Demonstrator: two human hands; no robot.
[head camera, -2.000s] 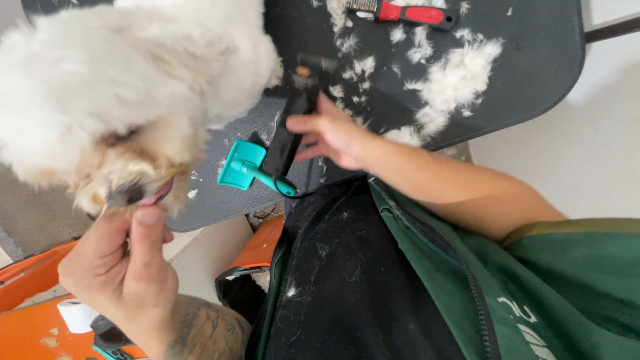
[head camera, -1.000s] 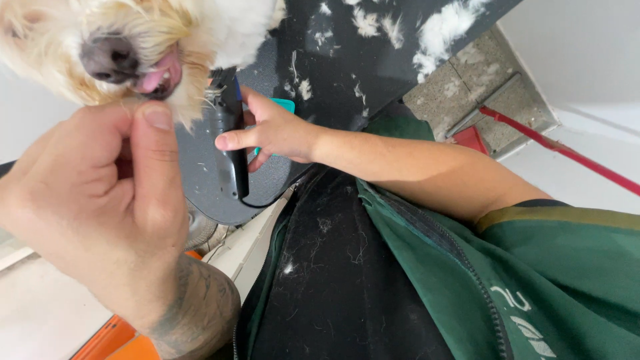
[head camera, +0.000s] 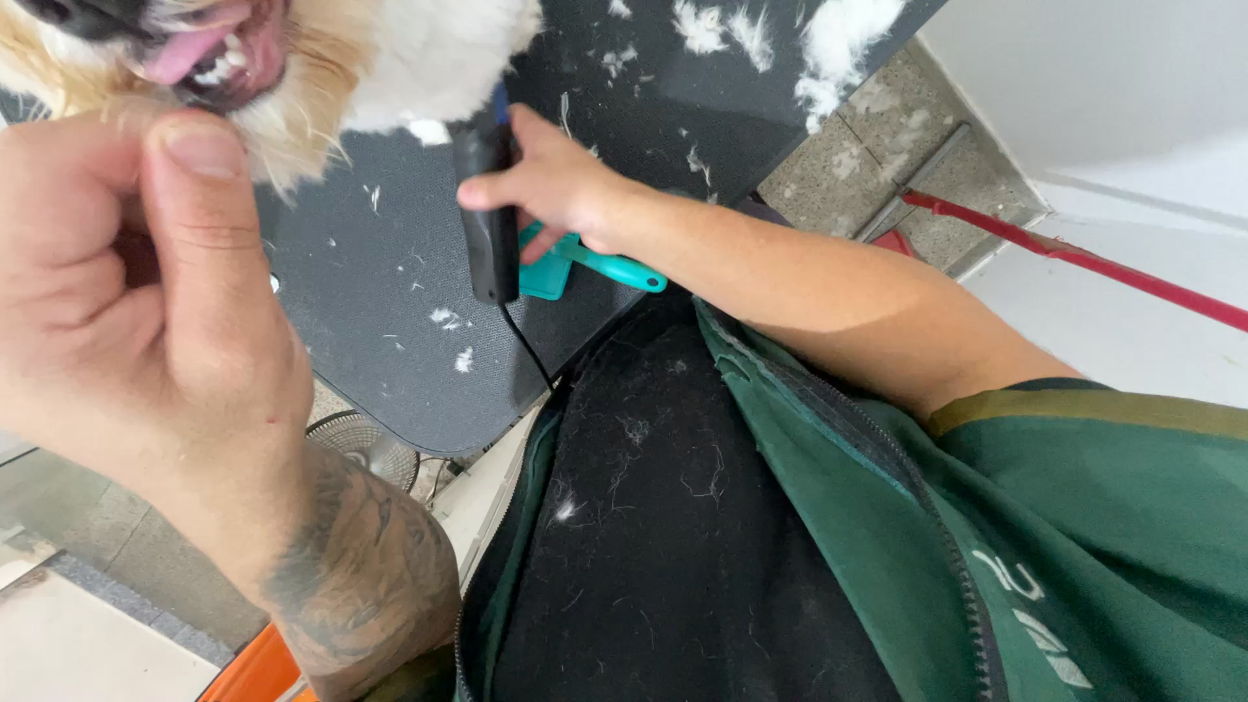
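Observation:
At the upper left a white and tan dog (head camera: 429, 58) has its mouth open, with teeth and tongue showing. My left hand (head camera: 185, 253) pinches the chin hair right under its lower lip between thumb and finger. Black corded hair clippers (head camera: 490, 219) are in my right hand (head camera: 561, 185), their front end hidden against the white coat. Just beside them on the grooming table (head camera: 390, 341) lies a teal slicker brush (head camera: 614, 266), partly behind my right fingers.
Tufts of white hair (head camera: 848, 44) are scattered over the dark table. Below its edge stands a round fan (head camera: 366, 453). A red pole (head camera: 1063, 249) slants across the right side, near the wall. Something orange (head camera: 258, 663) shows at the bottom left.
The clippers in my right hand have moved up to the dog's white coat. My left hand has stayed at its chin. The view has shifted, and the red-handled grooming tool is out of it.

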